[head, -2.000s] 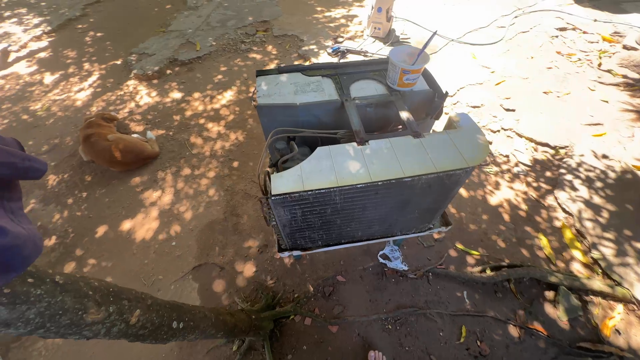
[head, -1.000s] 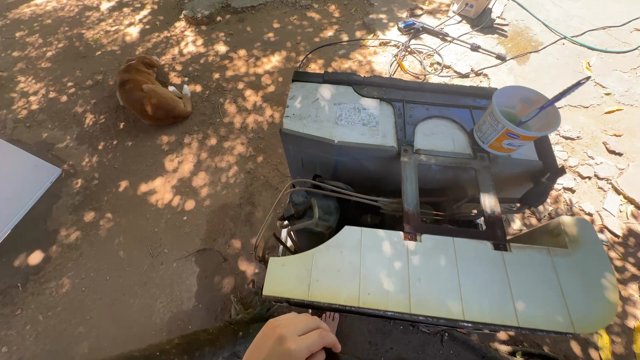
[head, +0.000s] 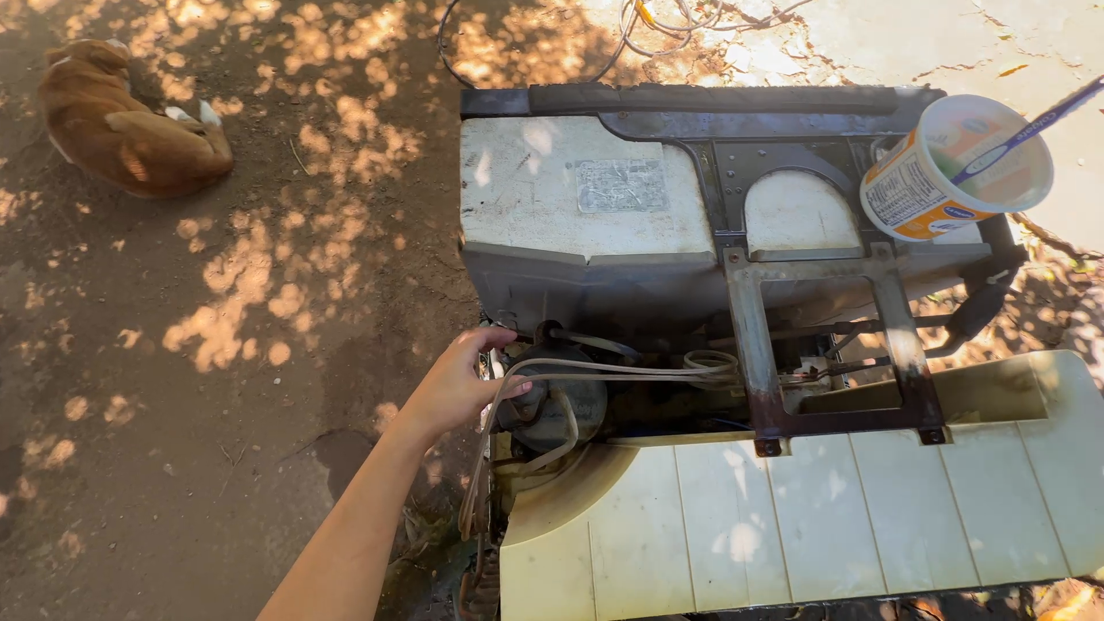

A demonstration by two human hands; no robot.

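My left hand (head: 470,379) reaches to the dark, rounded compressor (head: 561,405) at the left end of an opened air conditioner unit. Its thumb and a finger are spread at the compressor's left side, beside thin bent metal tubes (head: 604,373); whether they grip anything cannot be told. A rusty metal bracket (head: 759,345) spans from the dark-framed housing (head: 595,190) to the cream plastic fan shroud (head: 733,517). On the housing's right end stands a tilted plastic tub (head: 897,190) with a toothbrush (head: 1018,142) in it. My right hand is out of view.
A brown dog (head: 129,138) lies curled on the dirt ground (head: 259,371) at the upper left. Loose cables (head: 664,26) lie on the ground behind the unit. Dry leaves and roots show around the unit's right side.
My left hand has moved up from the bottom edge to the compressor. The view has come nearer to the unit. The white panel at the left edge a second ago is out of view.
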